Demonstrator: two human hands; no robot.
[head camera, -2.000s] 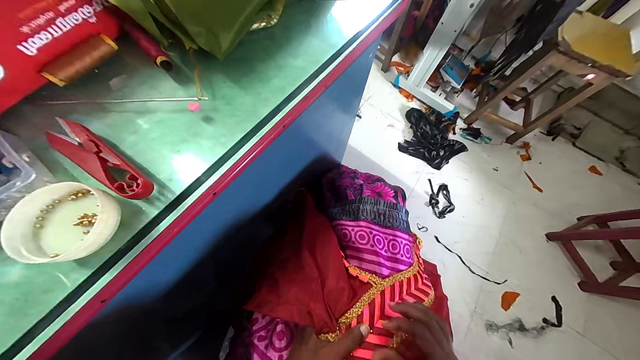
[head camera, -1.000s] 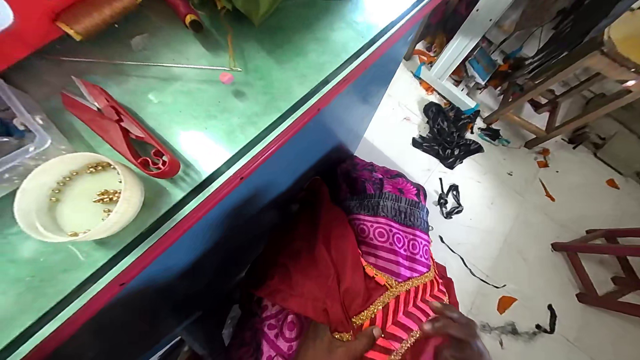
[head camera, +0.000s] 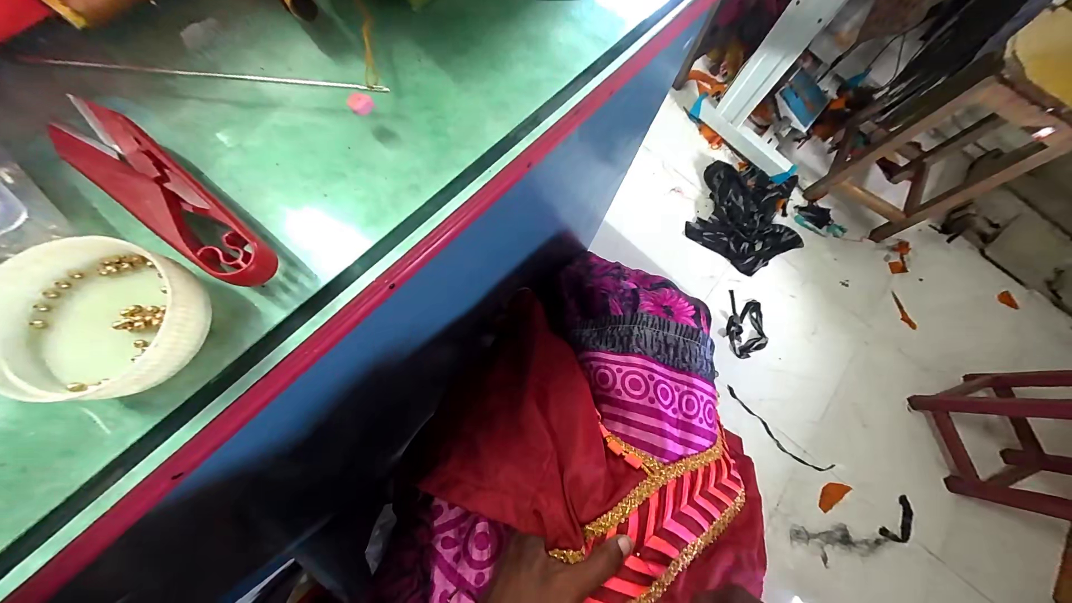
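A dark red fabric piece (head camera: 536, 435) with an orange-and-red chevron panel (head camera: 670, 528) and gold beaded trim lies over purple patterned cloth (head camera: 657, 385) at the lap. My left hand (head camera: 553, 569) is at the bottom edge, its thumb on the panel beside the gold trim and its fingers hidden beneath the fabric. Only a dark sliver of my right hand (head camera: 727, 595) shows at the bottom edge, too little to tell its grip. On the green counter lie red thread snips (head camera: 167, 193) and a white round dish (head camera: 188, 318) with gold beads (head camera: 138, 318).
The counter's dark red edge (head camera: 394, 285) runs diagonally beside the lap. A long thin needle-like tool (head camera: 209, 75) and a pink bit (head camera: 360, 104) lie on the counter. Black cloth (head camera: 741, 218) and scraps litter the floor, near a wooden stool (head camera: 921, 193) and a red stool frame (head camera: 997, 410).
My right hand has moved down from the chevron panel, almost out of view. My left thumb remains on the panel. The view has shifted toward the counter's near part.
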